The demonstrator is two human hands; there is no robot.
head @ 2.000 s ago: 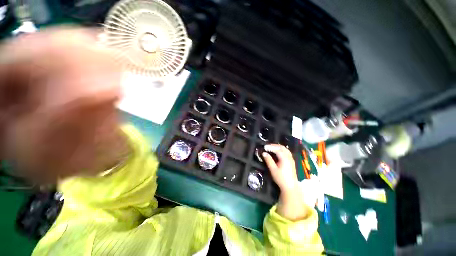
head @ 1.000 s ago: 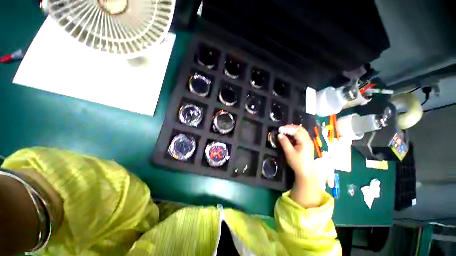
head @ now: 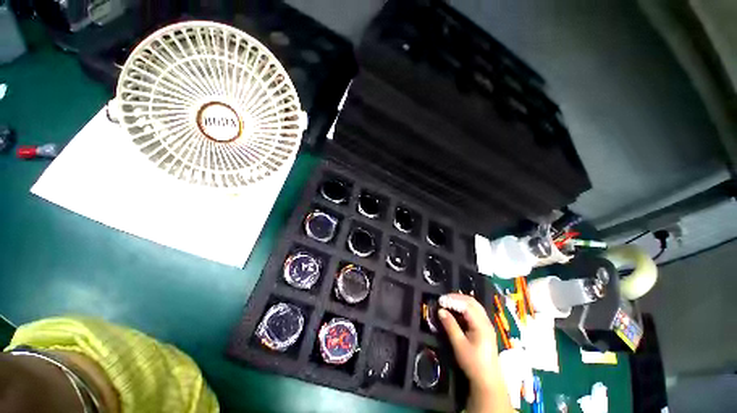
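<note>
A black watch tray (head: 393, 300) with square pockets lies on the green bench. Most pockets hold round watch heads, one with a red-marked dial (head: 338, 339); two pockets near the middle show no watch head. My right hand (head: 471, 343) reaches in at the tray's right side, with white-covered fingertips on a watch head (head: 431, 313) in its pocket. Whether it grips the watch head is unclear. Of my left arm, only the wrist with a bangle and a yellow sleeve show at the lower left; the left hand is out of the picture.
A cream desk fan (head: 214, 105) stands over a white sheet (head: 162, 202), a red and white tube (head: 38, 151) beside it. Stacked black trays (head: 452, 137) rise behind. Dispenser bottles (head: 513, 256), orange sticks (head: 524, 298), a tape roll (head: 634, 273) and crumpled wipes (head: 595, 398) are at the right.
The view has shifted, so the tray sits lower and the whole fan shows. The blurred left hand seen earliest has left the picture. My right hand stays at the same pocket.
</note>
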